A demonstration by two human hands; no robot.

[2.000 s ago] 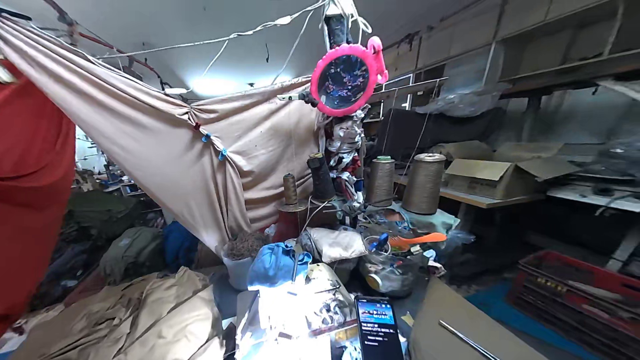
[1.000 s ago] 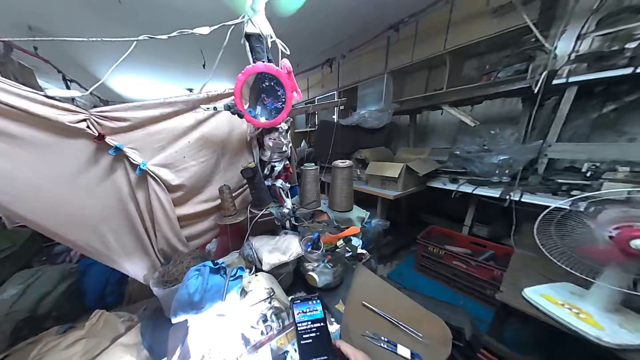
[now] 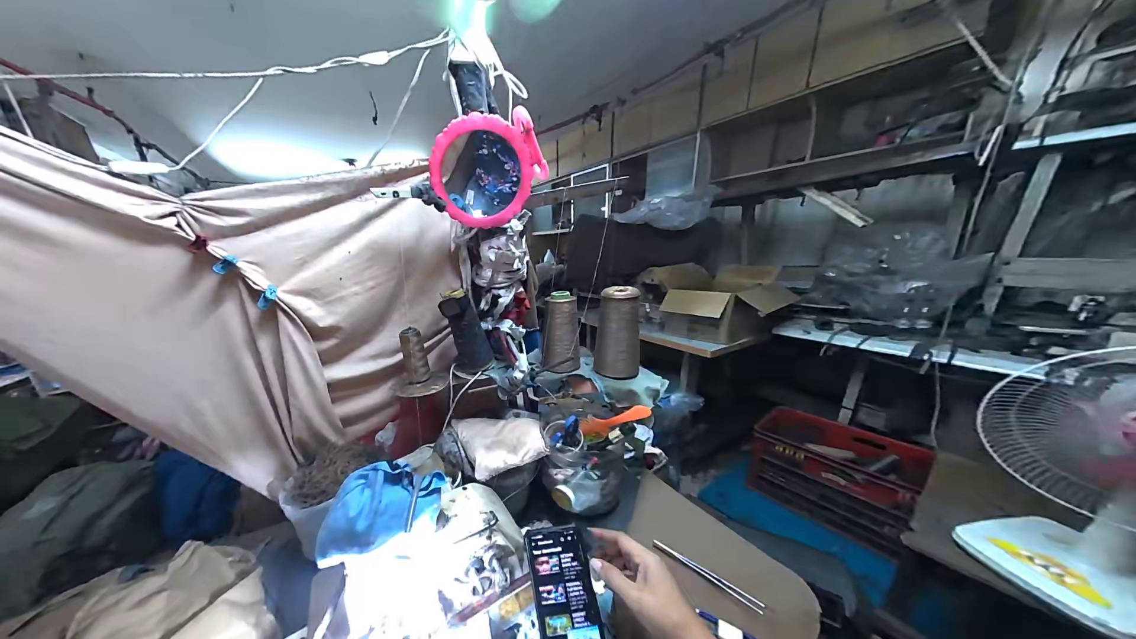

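Observation:
My right hand (image 3: 641, 581) is at the lower middle, its fingers at the right edge of a smartphone (image 3: 563, 581) with a lit screen showing a list. The phone stands tilted, and whether the hand grips it or only touches it is unclear. A pair of thin metal rods (image 3: 708, 575) lies on the brown board (image 3: 737, 555) just right of the hand. Left of the phone, a brightly lit heap of cloth (image 3: 417, 568) lies under a blue cloth (image 3: 377, 506). My left hand is out of view.
Thread cones (image 3: 617, 333) and a clear jar of tools (image 3: 581, 479) with an orange-handled item (image 3: 617, 419) stand behind the phone. A pink-framed mirror (image 3: 486, 169) hangs from a post. To the right are a red crate (image 3: 839, 470), an open cardboard box (image 3: 723, 306) and a fan (image 3: 1078, 461).
My right hand has come into fuller view beside the phone; only fingertips showed a second ago. The phone's screen now shows a different page. The view has turned right since the first frame.

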